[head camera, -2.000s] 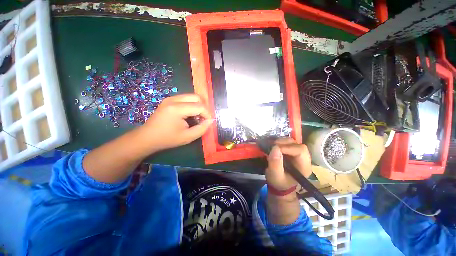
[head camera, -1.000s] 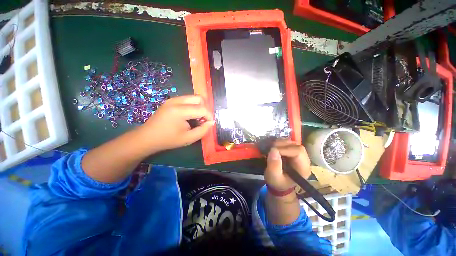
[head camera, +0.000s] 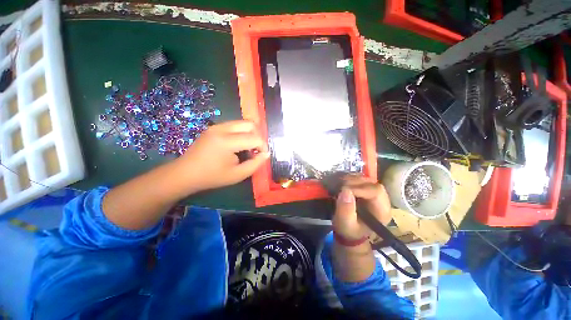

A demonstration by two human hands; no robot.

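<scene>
A tablet with its back open (head camera: 272, 106) lies in a red-orange frame (head camera: 247, 75), a large silver battery (head camera: 313, 81) in its middle. My right hand (head camera: 360, 203) holds a dark soldering iron (head camera: 335, 182) at the near edge; its tip points at the shiny board area (head camera: 307, 164). My left hand (head camera: 228, 153) is at the frame's left side, thumb and forefinger pinched together over the frame and tablet edge. A small dark and red bit shows between its fingers; what it is cannot be told. Glare hides the board detail.
Loose small wired components (head camera: 163, 115) and a black block (head camera: 156, 59) lie left. A white foam tray (head camera: 59, 94) is far left. Right are a white cup of metal shavings (head camera: 421, 189) on cardboard (head camera: 466, 194), a fume fan (head camera: 413, 125) and another red frame (head camera: 501, 209). A neighbour's blue sleeve (head camera: 513, 269) shows lower right.
The red frame at the top right, beyond the bench edge, has moved to the right. My hands have barely moved.
</scene>
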